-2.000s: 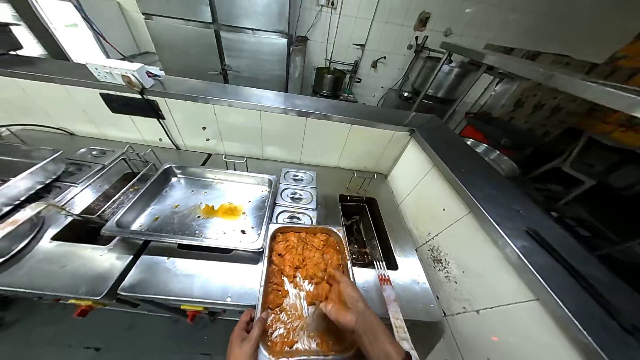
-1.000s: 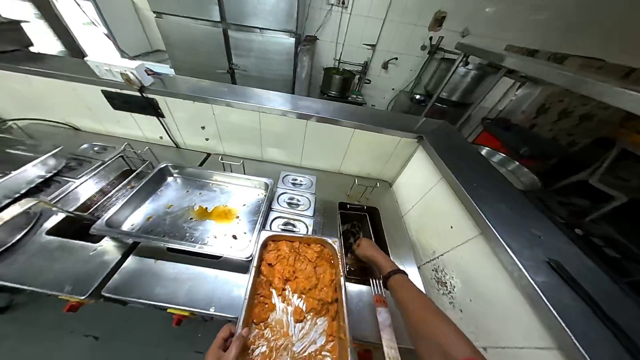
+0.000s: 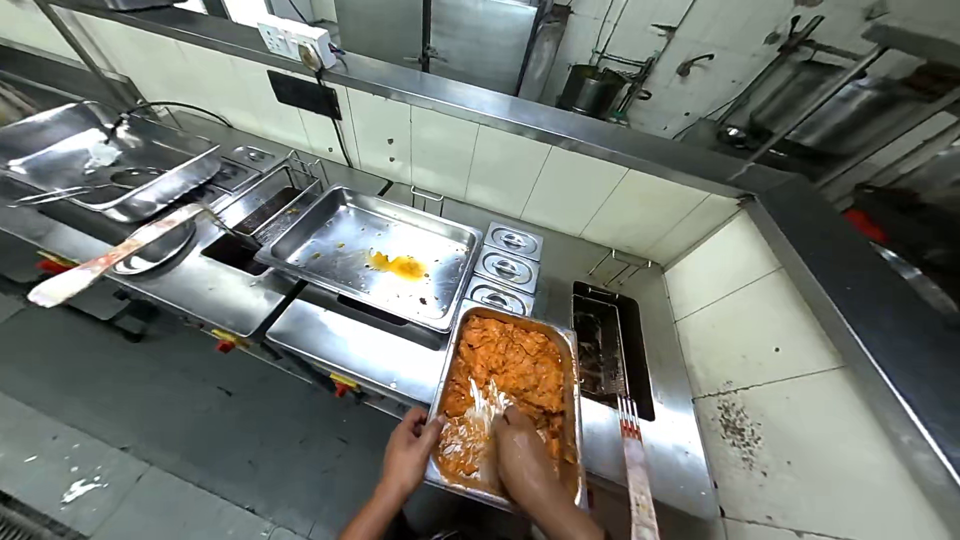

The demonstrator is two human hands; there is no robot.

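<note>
A deep stainless steel pan [image 3: 572,375] holds orange, sauce-coated pieces [image 3: 510,360] with a whitish patch near its middle. My left hand [image 3: 411,450] grips the pan's near left rim. Inside the pan, my right hand [image 3: 521,450] rests in the coated pieces, its fingertips partly hidden; whether it grips any piece I cannot tell. Right of the pan is a fryer well [image 3: 643,360] with a wire basket [image 3: 600,345] in dark oil. A long-handled fork [image 3: 636,465] lies at the well's near edge, tines toward the basket.
A shallow steel tray [image 3: 360,225] with orange liquid lies left of the pan, beside lidded steel containers [image 3: 506,268]. Farther left are another fryer basket [image 3: 277,206], a long handled utensil [image 3: 120,255] and a large steel pan [image 3: 165,176]. A tiled wall [image 3: 757,352] bounds the right.
My right hand was over the fryer well one second ago and is now back in the pan. The left hand stays at the pan's rim. The view has turned left.
</note>
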